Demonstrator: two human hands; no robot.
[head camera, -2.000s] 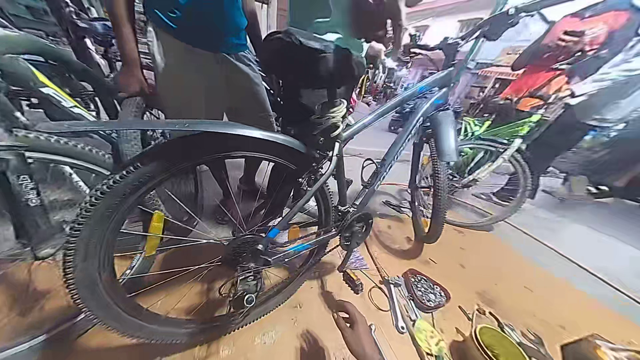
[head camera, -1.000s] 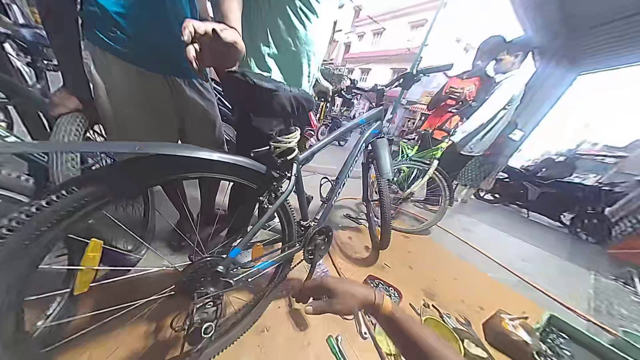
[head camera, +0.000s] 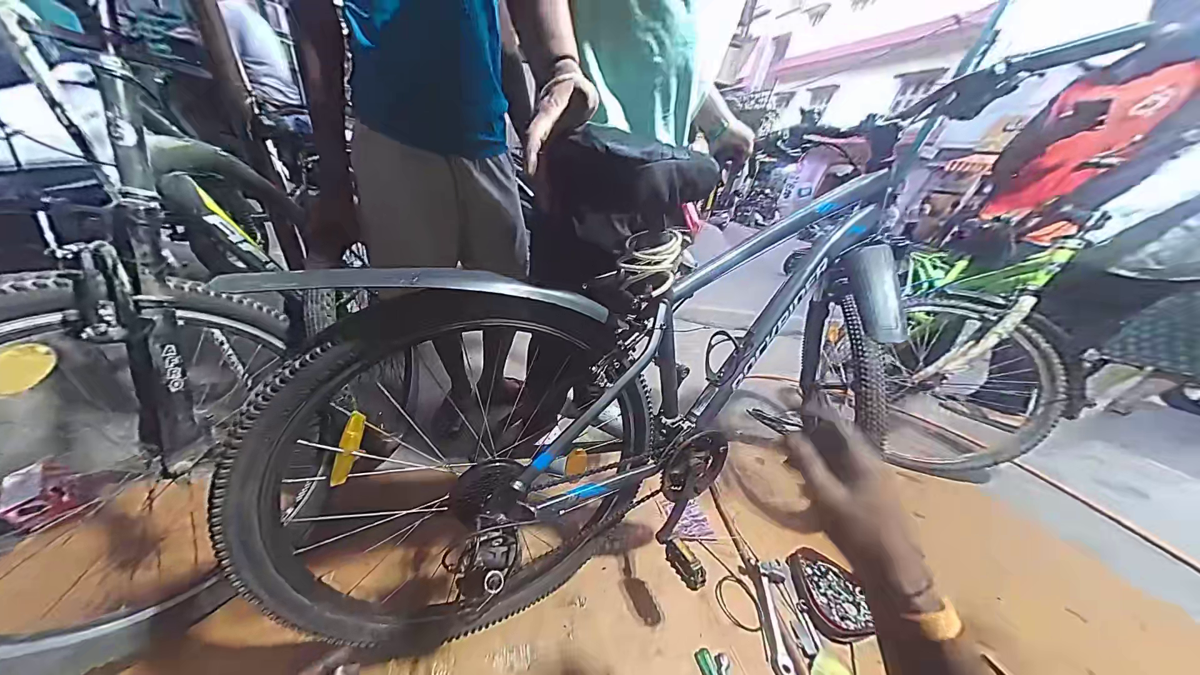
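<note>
My right hand (head camera: 844, 473), blurred, with an orange band at the wrist, is raised at the right of the head view, in front of the grey and blue bicycle frame (head camera: 750, 347) and above a tray of small metal parts (head camera: 832, 595). Whether it holds anything is unclear. The bicycle's rear wheel (head camera: 431, 478) has a yellow reflector (head camera: 347, 448). A crank with a pedal (head camera: 685, 562) hangs down below the chainring (head camera: 695, 466). Spanners (head camera: 774, 628) lie on the ground beside the tray. My left hand cannot be made out; a dark blurred bit shows at the bottom edge.
Other people stand behind the bicycle, one with a hand (head camera: 561, 108) near the black saddle (head camera: 637, 169). Another bicycle's front wheel (head camera: 169, 319) is close at the left. A green bicycle (head camera: 984, 347) stands at the right. A green-handled tool (head camera: 705, 661) lies at the bottom edge.
My right hand has moved from low near the pedal and tools, up and to the right. The bystander's hand is now by the saddle. The view has swung back left.
</note>
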